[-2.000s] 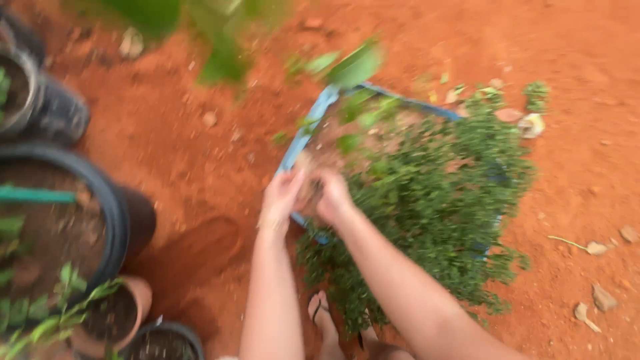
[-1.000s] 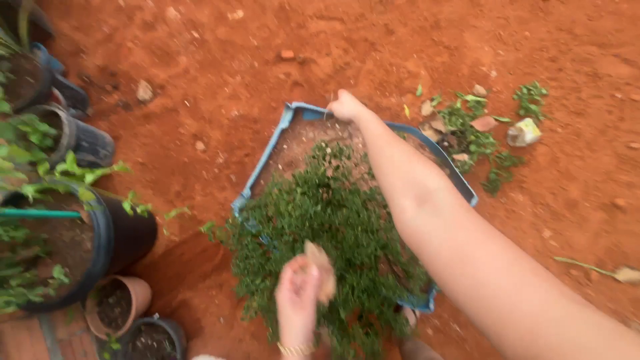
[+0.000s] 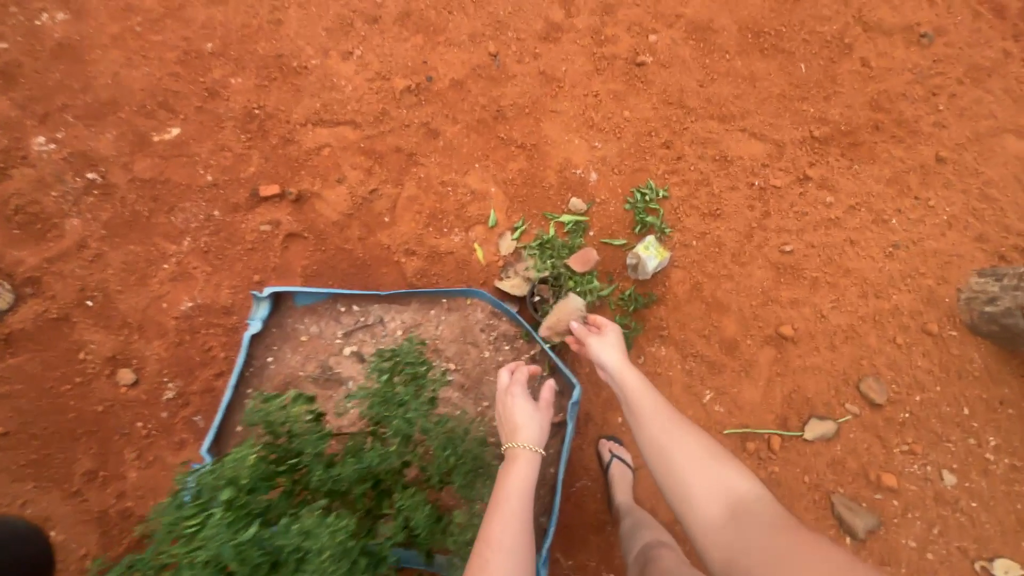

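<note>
My right hand point(image 3: 598, 346) pinches a dry brown leaf point(image 3: 563, 318) by its edge, just outside the upper right rim of a blue plastic planter point(image 3: 573, 400). Over the soil point(image 3: 336, 352) inside that rim is my left hand point(image 3: 525, 404), fingers curled apart and nothing seen in them; a gold bracelet circles its wrist. A bushy green plant point(image 3: 336, 496) fills the planter's lower part. Beyond the dry leaf lies a pile of cut green leaves point(image 3: 560, 254) with other dry leaves point(image 3: 515, 276) among them.
Red earth surrounds the planter. A crumpled plastic wrapper point(image 3: 648, 258) lies beside the leaf pile. Several stones point(image 3: 854, 516) are scattered at the right, with a piece of log point(image 3: 994, 306) at the edge. My foot in a flip-flop point(image 3: 616, 464) stands right of the planter.
A second ago the dry leaf was in my left hand above the plant; now my right hand has it. My right hand has left the planter's far rim. The view has shifted right.
</note>
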